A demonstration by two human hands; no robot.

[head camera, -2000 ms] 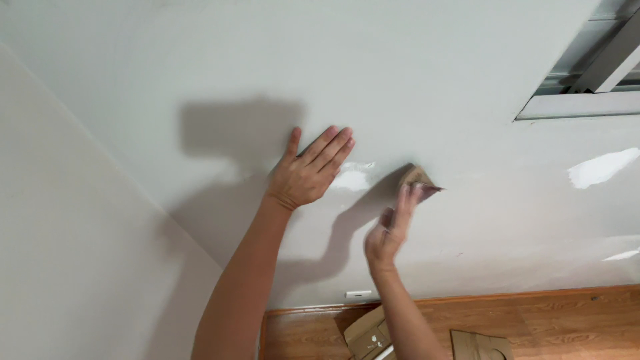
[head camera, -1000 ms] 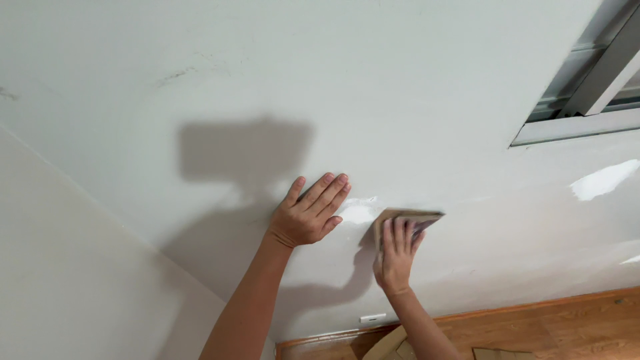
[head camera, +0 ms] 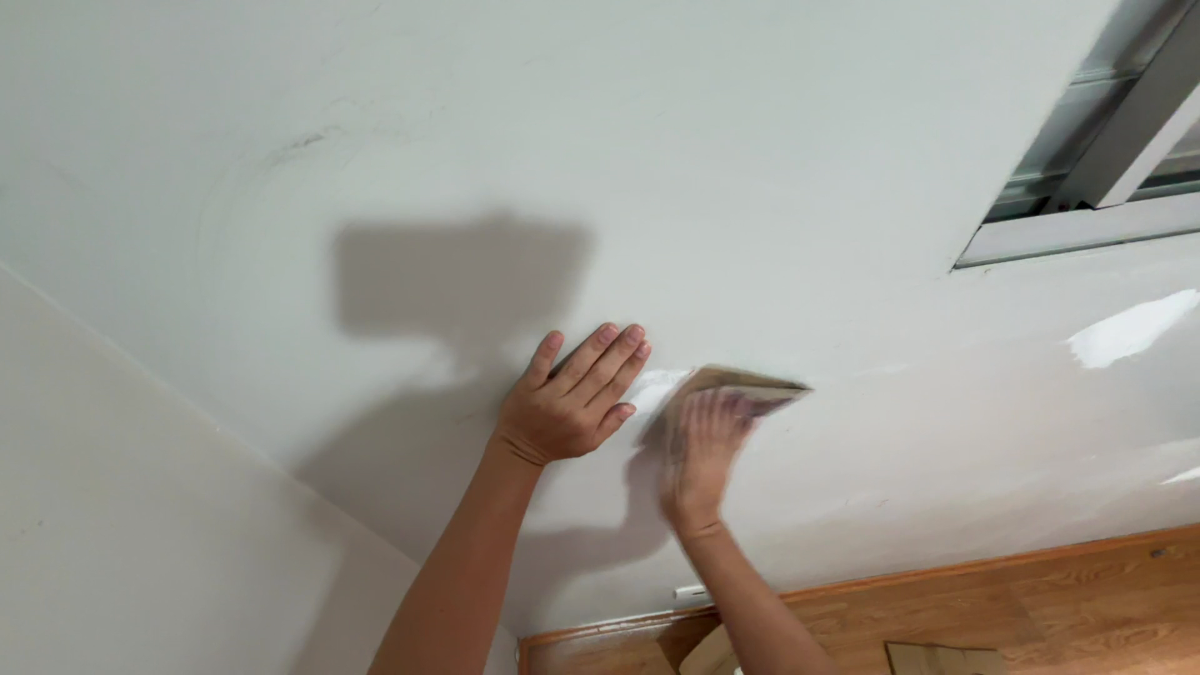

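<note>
My left hand (head camera: 572,398) rests flat on the painted wall (head camera: 750,216), its fingers pointing up and to the right, with nothing in it. To its right, my right hand (head camera: 708,450), blurred, presses a folded sheet of sandpaper (head camera: 750,380) against the wall. Between the two hands shows part of a white filler patch (head camera: 656,386); the sheet and hand may hide the rest. A larger white patch (head camera: 1130,330) lies farther right on the wall, below the window.
A window frame (head camera: 1087,230) is set in the wall at upper right. The wall corner runs down the left. Below are a wall socket (head camera: 691,592), the wooden floor (head camera: 1078,600), and cardboard pieces (head camera: 942,659) near the wall's foot.
My right hand has kept moving over the wall with the sheet, whose angle differs between frames. My left hand has stayed flat beside the filler patch.
</note>
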